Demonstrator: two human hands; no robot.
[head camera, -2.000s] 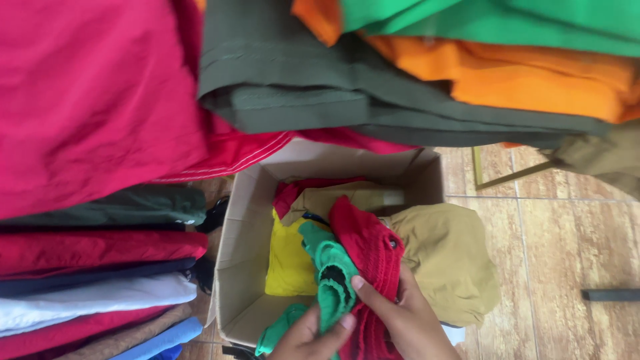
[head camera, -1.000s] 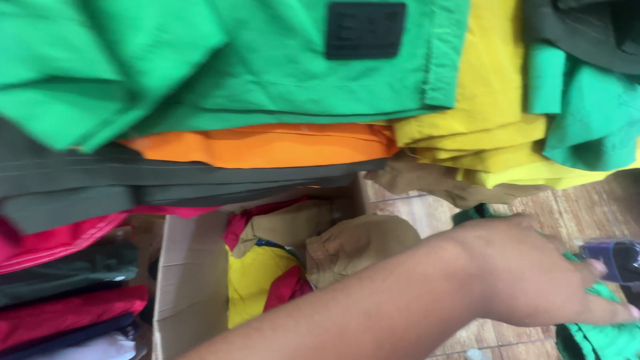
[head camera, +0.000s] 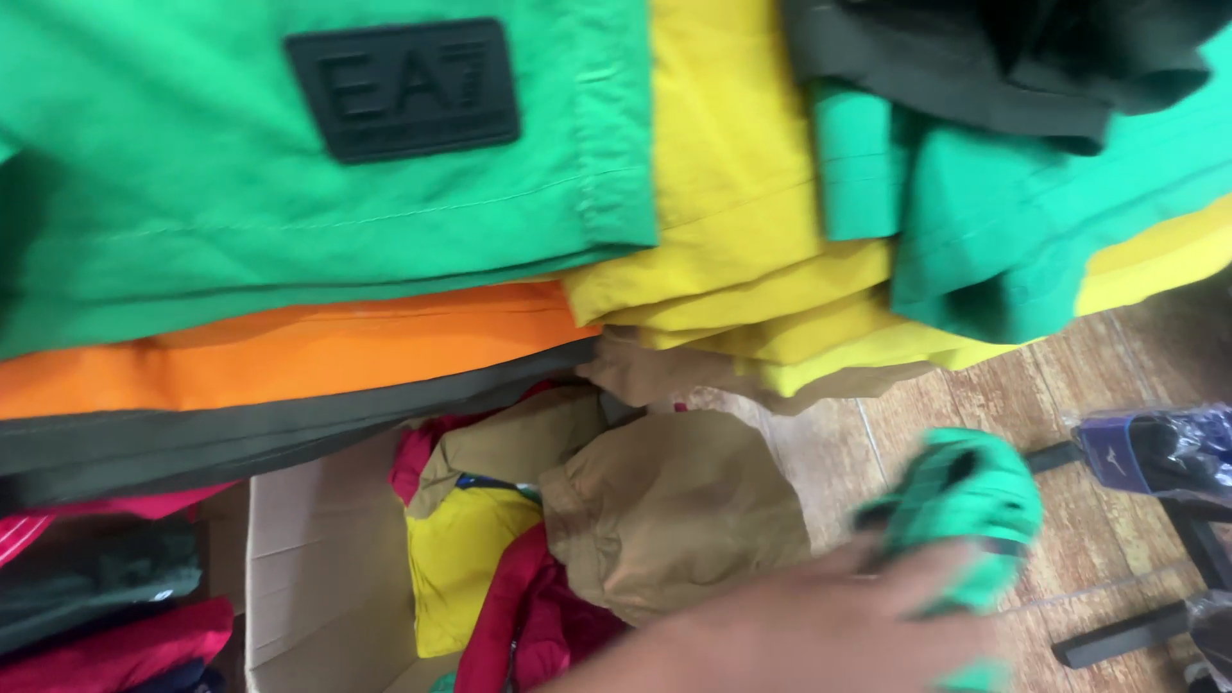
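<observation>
One hand, blurred, reaches in from the bottom edge, probably my left hand (head camera: 847, 616); its fingers are at a green garment (head camera: 962, 520) with dark parts, and the grip is too blurred to make out. My other hand is out of the frame. Left of the hand, an open cardboard box (head camera: 318, 568) holds a yellow garment (head camera: 452, 558), a crimson garment (head camera: 529, 626) and tan garments (head camera: 674, 510). Above the box hang the edges of green shorts (head camera: 462, 202) with a dark EA7 patch.
Stacked yellow garments (head camera: 731, 192), an orange one (head camera: 318, 346) and dark grey ones (head camera: 289, 423) overhang the box. Folded garments (head camera: 115, 654) lie at lower left. At right, a plastic-wrapped slide sandal (head camera: 1136, 452) rests on a dark metal frame (head camera: 1126, 635) over the tiled floor (head camera: 924, 414).
Two seconds ago both hands held green and crimson garments over the box. The crimson one now lies in the box, and the green one is to its right. The view has shifted right.
</observation>
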